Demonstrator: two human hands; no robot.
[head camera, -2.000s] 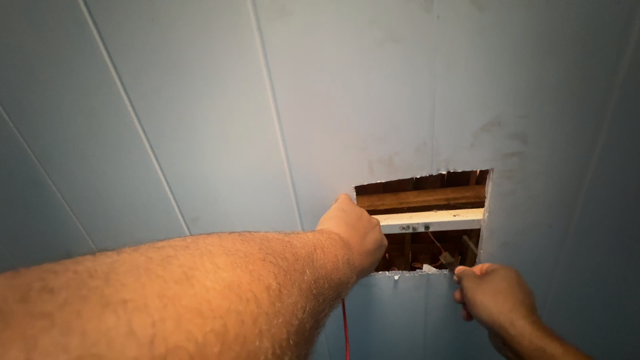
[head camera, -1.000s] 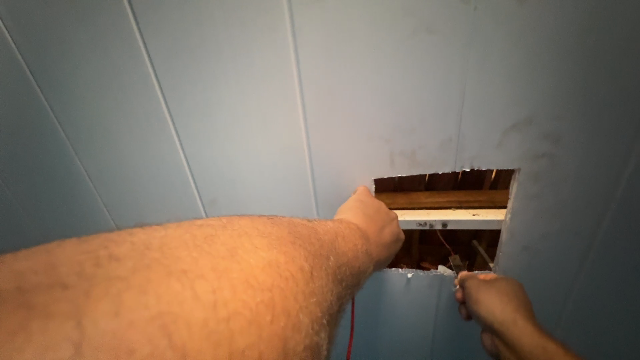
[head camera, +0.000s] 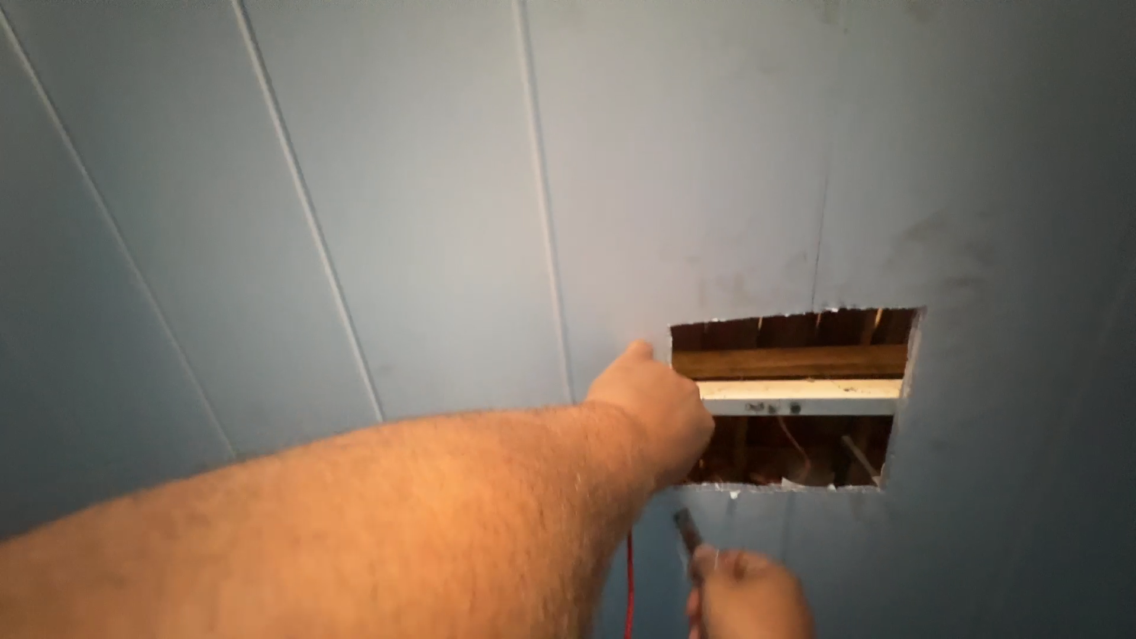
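Observation:
A rectangular hole with rough edges is cut in a pale blue grooved panel surface. My left hand rests at the hole's left edge, one finger stretched along the panel; whether it grips anything is hidden. Below the hole, my right hand is closed around a slim dark tool, blurred, its kind unclear, with its tip just below the hole's lower left corner. A red cord hangs below my left wrist. Inside the opening a thin reddish wire hangs below a pale crosspiece.
A pale crosspiece with dark marks or holes on its face spans the opening. Behind it runs a brown wooden beam. A thin rod-like piece slants at the hole's lower right. Dark smudges mark the panel around the hole.
My right hand has moved from the hole's lower right edge down and left, and the dark tool in it now shows clear of the opening. My left hand stays at the left edge.

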